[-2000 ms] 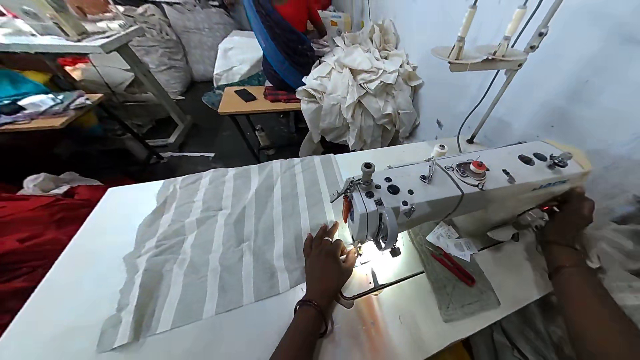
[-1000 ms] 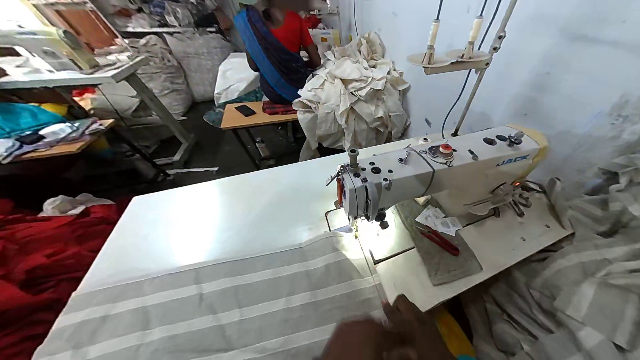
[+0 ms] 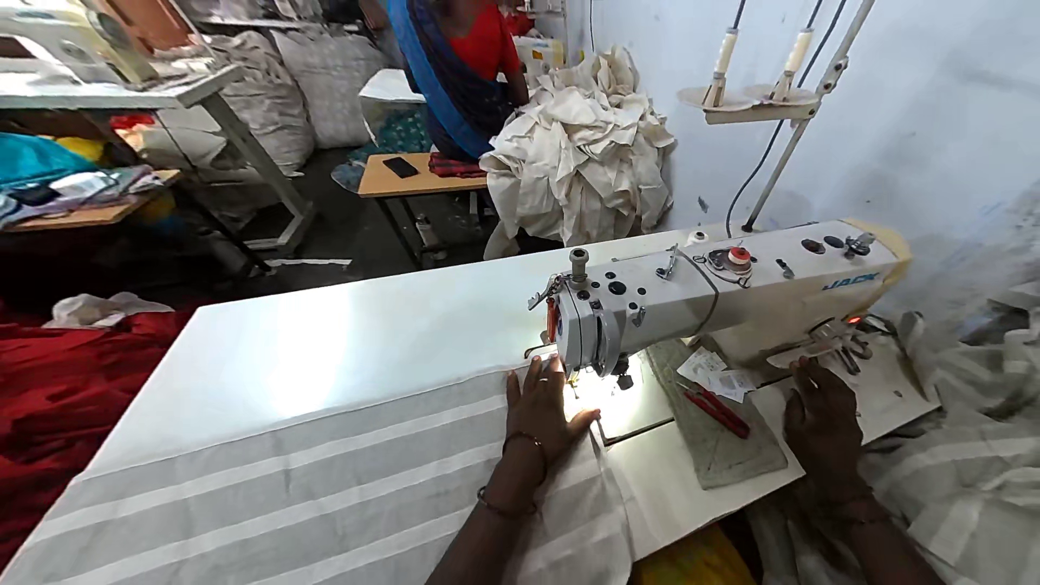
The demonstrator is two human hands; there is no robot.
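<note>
Grey-and-white striped fabric [image 3: 325, 487] covers the near left of the white table, its edge reaching the lit needle area of a Jack sewing machine [image 3: 691, 292]. My left hand [image 3: 543, 410] lies flat on this fabric, fingers spread, just left of the needle. My right hand [image 3: 822, 414] is at the right below the machine's arm, fingertips by a pale lever-like part [image 3: 804, 351]; whether it grips this part is unclear. Between the hands, red-handled snips [image 3: 719, 413] and small printed labels [image 3: 717, 374] rest on a grey cloth pad [image 3: 731, 455].
A thread stand [image 3: 760, 106] rises behind the machine. Beyond the table [image 3: 268, 349] are a heap of cream cloth [image 3: 581, 146], a small wooden table [image 3: 382, 180] with a phone, and a person [image 3: 463, 73]. Red fabric [image 3: 57, 414] lies left, more striped cloth [image 3: 967, 479] right.
The striped fabric, upright to the left of the needle two seconds ago, now runs along the near side. My left hand has come back onto it beside the needle; my right hand is again at the machine's right.
</note>
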